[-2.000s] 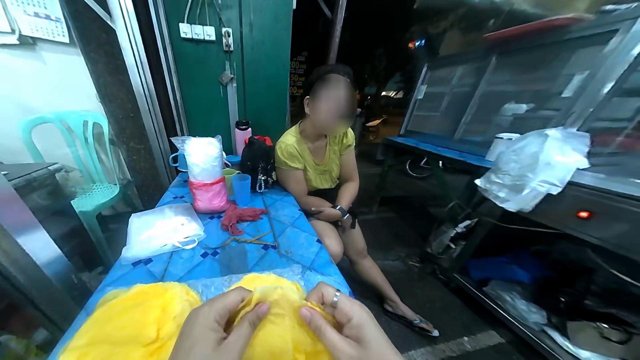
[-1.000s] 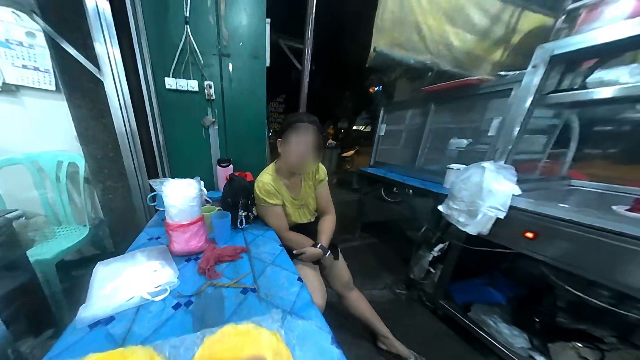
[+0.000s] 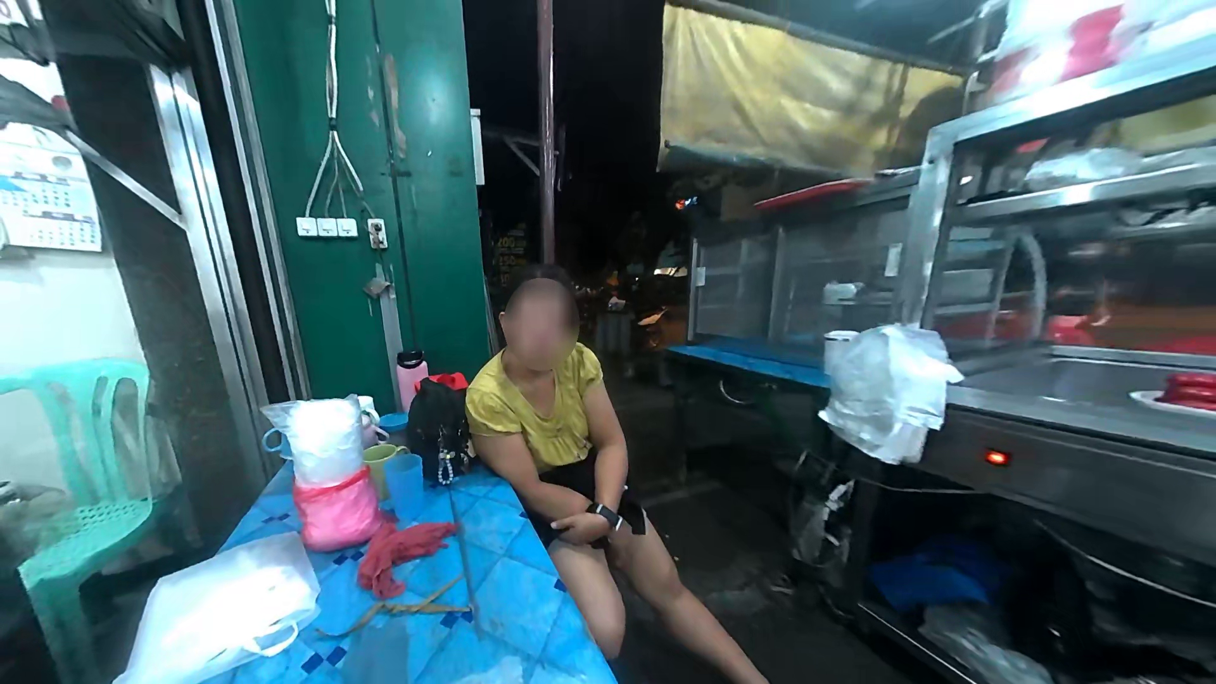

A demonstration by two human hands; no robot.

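Neither of my hands shows in the head view now. On the blue tiled table (image 3: 513, 570) lies a white bag with a handle (image 3: 228, 598) at the near left. Behind it a clear plastic bag with white contents (image 3: 328, 442) rests on a pink plastic bag (image 3: 337, 510). A crumpled red cloth or bag (image 3: 404, 554) lies beside them, with thin brown strips (image 3: 408, 608) in front. A blue plastic cup (image 3: 405, 486), a green mug (image 3: 378, 470), a black bag (image 3: 439, 427) and a pink bottle (image 3: 410, 378) stand at the far end.
A person in a yellow top (image 3: 541, 408) sits against the table's right side, arms crossed low. At the right is a metal food stall counter (image 3: 1064, 442) with a white plastic bag (image 3: 893, 394) hanging from it. A green plastic chair (image 3: 85, 475) stands at the left.
Two seconds ago both my hands held yellow material at the table's near edge. Hands and yellow material have left the view as it tilted up and turned right.
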